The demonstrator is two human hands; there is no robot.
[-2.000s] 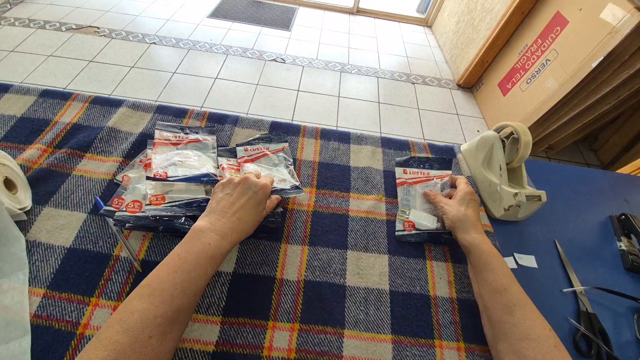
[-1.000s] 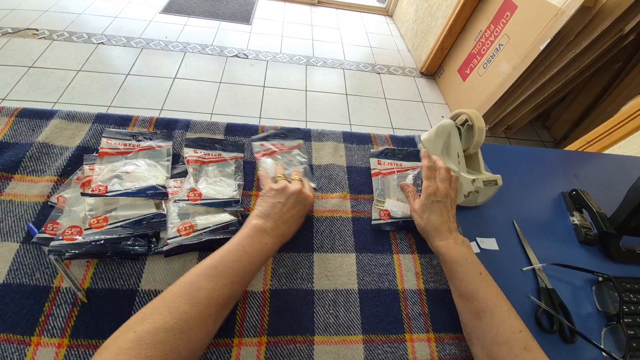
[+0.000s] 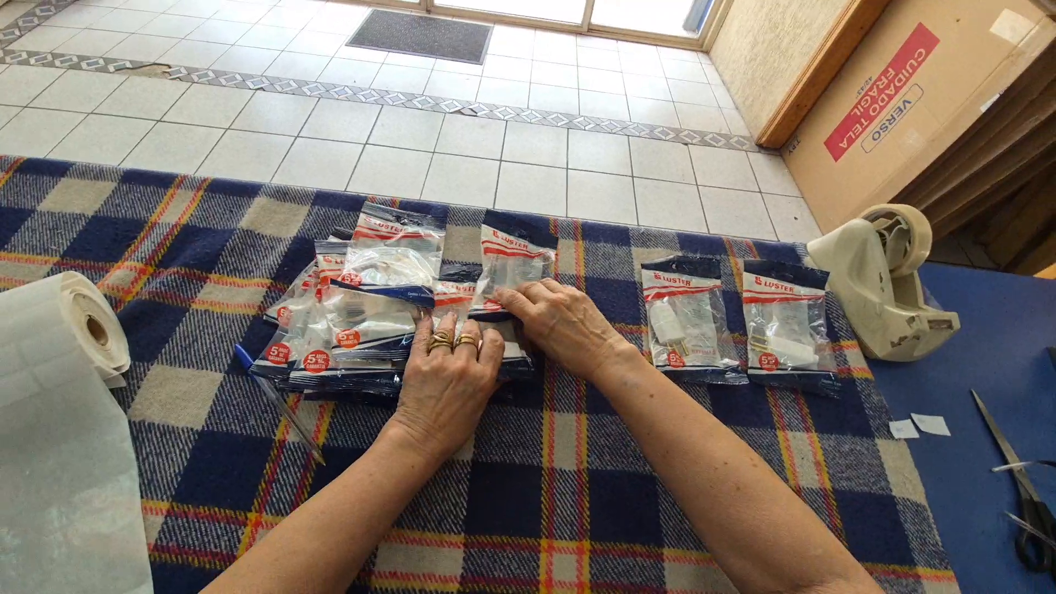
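Note:
Several clear plastic packets with dark blue ends and red print lie heaped on a plaid cloth (image 3: 511, 495). My left hand (image 3: 450, 379), with rings on it, rests on the right part of the heap (image 3: 363, 326), fingers over a packet. Just right of it, my right hand (image 3: 565, 326) has its fingertips at the lower part of another packet (image 3: 516, 256); whether they pinch it is unclear. Apart to the right, one packet (image 3: 683, 322) with a white plug-like piece lies beside a second packet (image 3: 788, 326), which also holds a white piece with metal prongs.
A beige tape dispenser (image 3: 883, 285) stands at the right by the blue tabletop (image 3: 973, 330), with black-handled scissors (image 3: 1027, 495) and small paper pieces (image 3: 931, 424) nearer me. A roll of translucent plastic (image 3: 66, 412) lies left, a pen (image 3: 285, 408) by the heap. Cardboard boxes (image 3: 899, 107) stand beyond.
My right hand has left the packet near the tape dispenser and moved left to the heap. Two packets now lie side by side there, where one lay before. My left hand is back on the heap.

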